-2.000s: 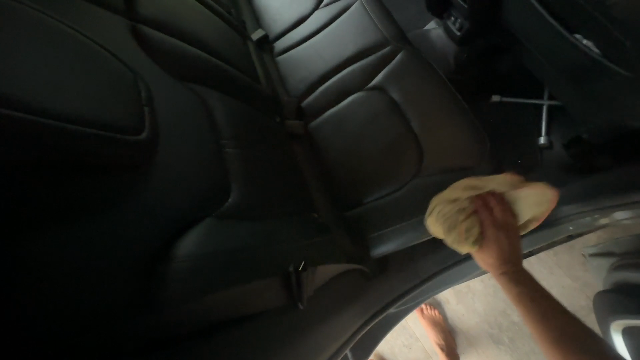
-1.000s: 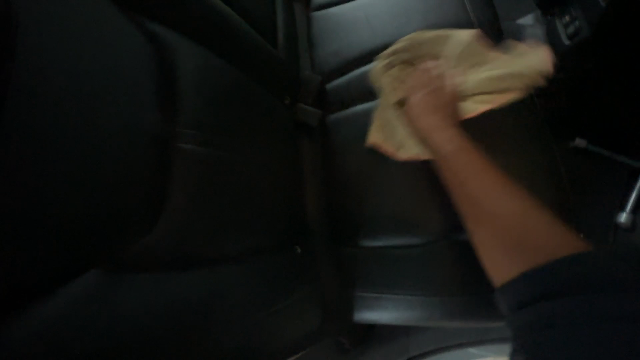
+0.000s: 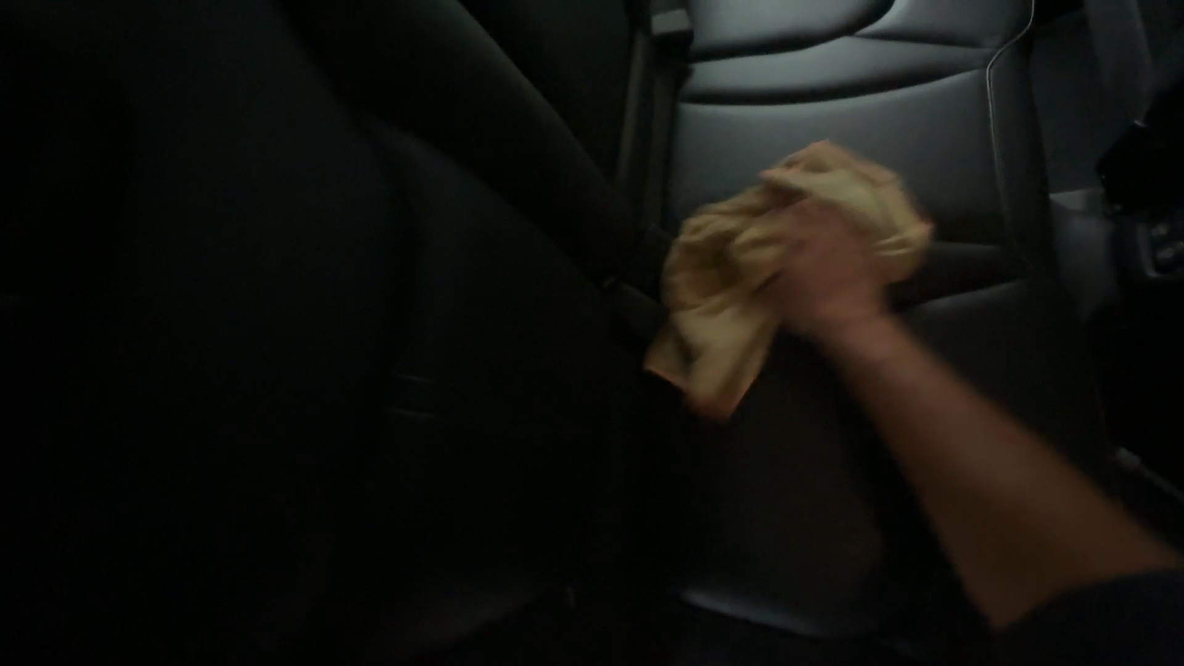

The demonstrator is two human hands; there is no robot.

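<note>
My right hand (image 3: 823, 268) holds a crumpled yellow cloth (image 3: 731, 268) against the black car rear seat cushion (image 3: 832, 139), near where it meets the backrest (image 3: 462, 277). The cloth bunches on both sides of my fingers, and one corner hangs toward the lower left. Hand and cloth are blurred. My bare forearm comes in from the lower right, with a dark sleeve at its end. My left hand is not in view.
A seat belt buckle (image 3: 671, 20) stands at the top, in the gap between cushion and backrest. At the right edge are dark console parts (image 3: 1165, 245). A metal bar (image 3: 1147, 472) shows faintly in the footwell. The left side is very dark.
My right hand has moved with the cloth from the door sill edge onto the seat, deeper into the car. The view has moved inward too; the bare foot and the floor outside are out of sight.
</note>
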